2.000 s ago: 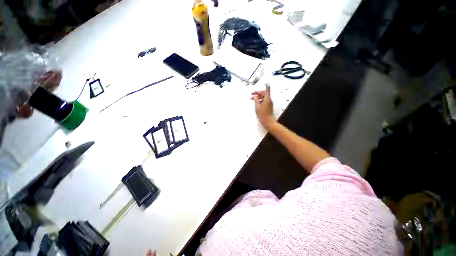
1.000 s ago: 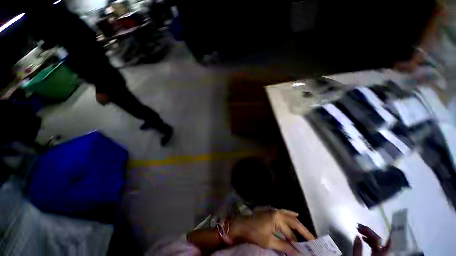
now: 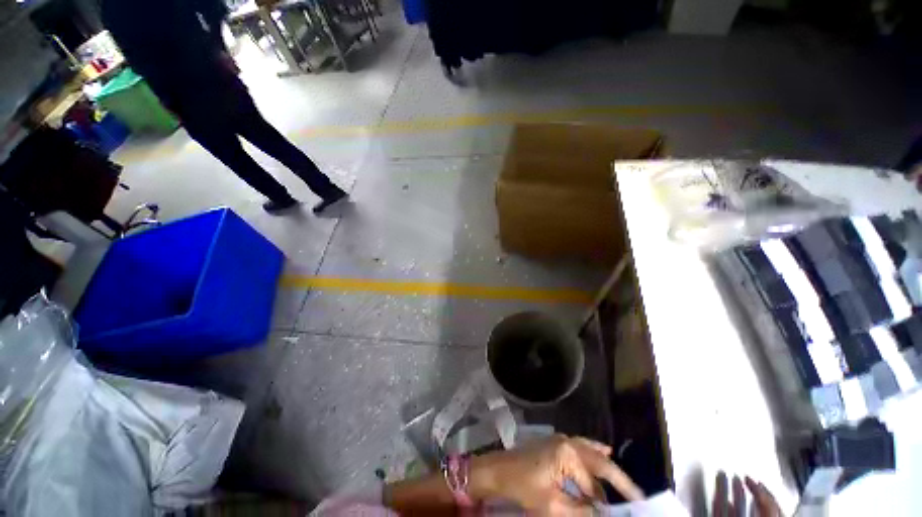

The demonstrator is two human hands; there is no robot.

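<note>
My left hand [image 3: 566,473], with a bracelet at its wrist, is low in the view beside the table edge. It holds a white label sheet [image 3: 652,505], partly cut off by the bottom rim; its print is not readable. My right hand [image 3: 743,497] shows only as fingers at the bottom edge, over the table. A small pale strip [image 3: 821,490] is just right of these fingers; whether they grip it is unclear. Bagged hang tag bundles [image 3: 809,298], black with white paper bands, lie on the white table [image 3: 687,353].
A round bin [image 3: 536,358] stands on the floor by the table. A brown carton [image 3: 556,192] is beyond it. A blue bin [image 3: 182,288] and white plastic bags [image 3: 121,434] are at left. A person in dark clothes [image 3: 207,91] stands behind. Clear plastic [image 3: 738,202] lies on the table's far corner.
The view has swung from the tags, phone and scissors to the table end and floor. My left hand now appears with the label sheet. The person's legs have shifted since the middle frame.
</note>
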